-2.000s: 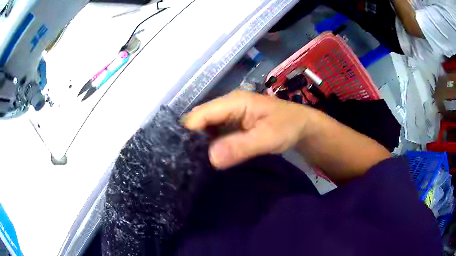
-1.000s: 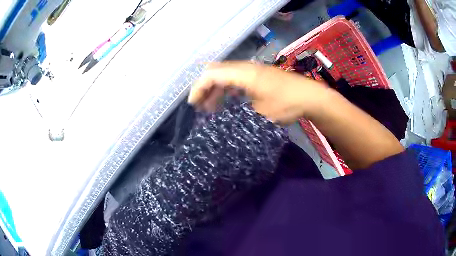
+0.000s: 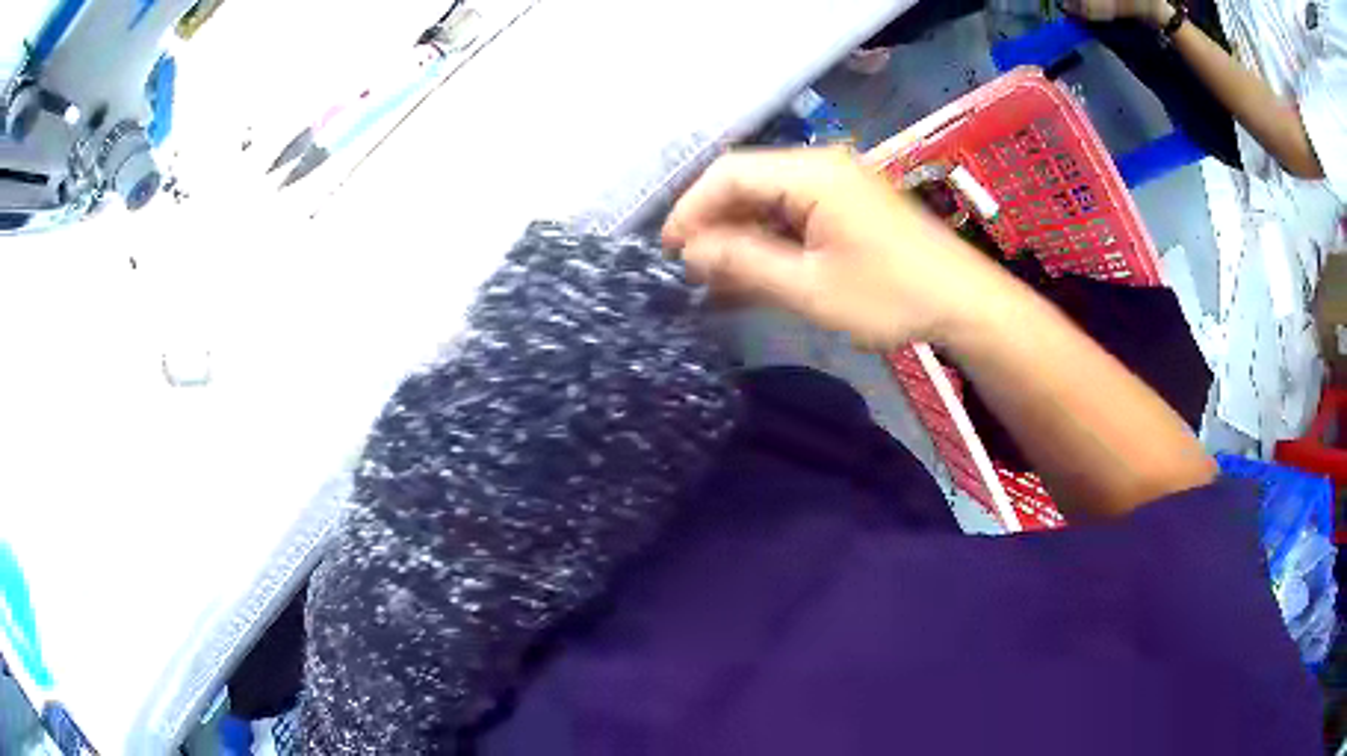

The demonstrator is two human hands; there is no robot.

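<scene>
A dark speckled fabric piece (image 3: pixel 517 428), black with white flecks and tube-like, runs from the bottom left up over the table's front edge. My right hand (image 3: pixel 827 244) comes in from the right. Its curled fingertips are at the upper right edge of the fabric, and blur hides whether they grip it. My left hand is not in view. Snips (image 3: pixel 318 141) with dark blades lie on the white table (image 3: pixel 296 310), washed out by glare.
The sewing machine's needle area (image 3: pixel 126 163) is at the upper left. A red mesh basket (image 3: pixel 1071 163) holding small items and dark cloth stands to the right. Another person's arm (image 3: pixel 1248 104) shows at the upper right. A blue crate (image 3: pixel 1278 502) is at the right edge.
The speckled fabric has moved from hanging low at the table edge, up and left onto the edge. My right hand has moved slightly right, its fingers now at the fabric's upper right edge.
</scene>
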